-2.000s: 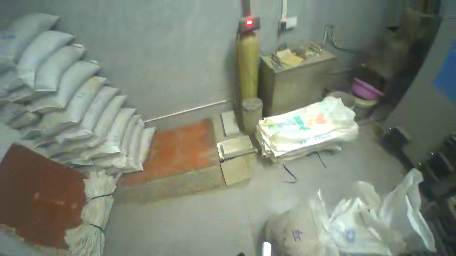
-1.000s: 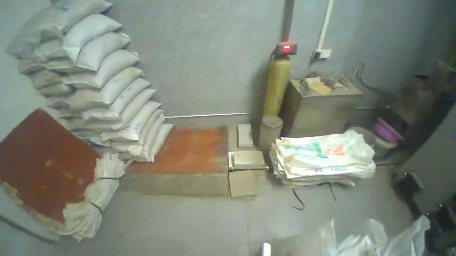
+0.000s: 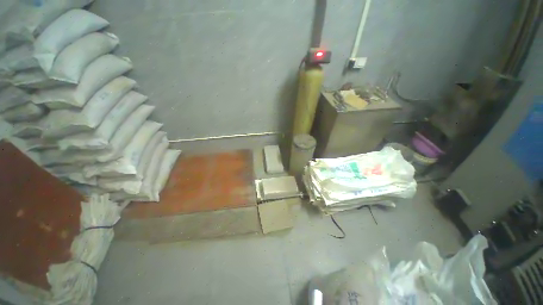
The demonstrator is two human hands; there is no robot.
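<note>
No hand shows in the picture. Nearest in front of me, at the bottom right, a full woven sack point(image 3: 348, 283) stands on the grey floor, cut off by the lower edge. White plastic-weave sacks point(image 3: 417, 277) with raised, crumpled tops stand beside it. A small bright white item point(image 3: 315, 296) shows at the bottom edge; I cannot tell what it is. Beyond them, a flat pile of folded white sacks point(image 3: 360, 181) with green and red print lies on the floor.
Stacked full sacks point(image 3: 89, 101) lean by the wall at left. A reddish-brown board point(image 3: 36, 214) and bundled empty sacks point(image 3: 80, 256) are in front. An orange-topped platform point(image 3: 208, 181), yellow cylinder point(image 3: 308, 98), cabinet point(image 3: 351, 128) and purple basin point(image 3: 427, 146) stand behind. Slatted metal point(image 3: 530, 277) is at lower right.
The view has swung right and down since one second ago, so the standing sacks show more and the slatted metal has come in. No object has visibly moved.
</note>
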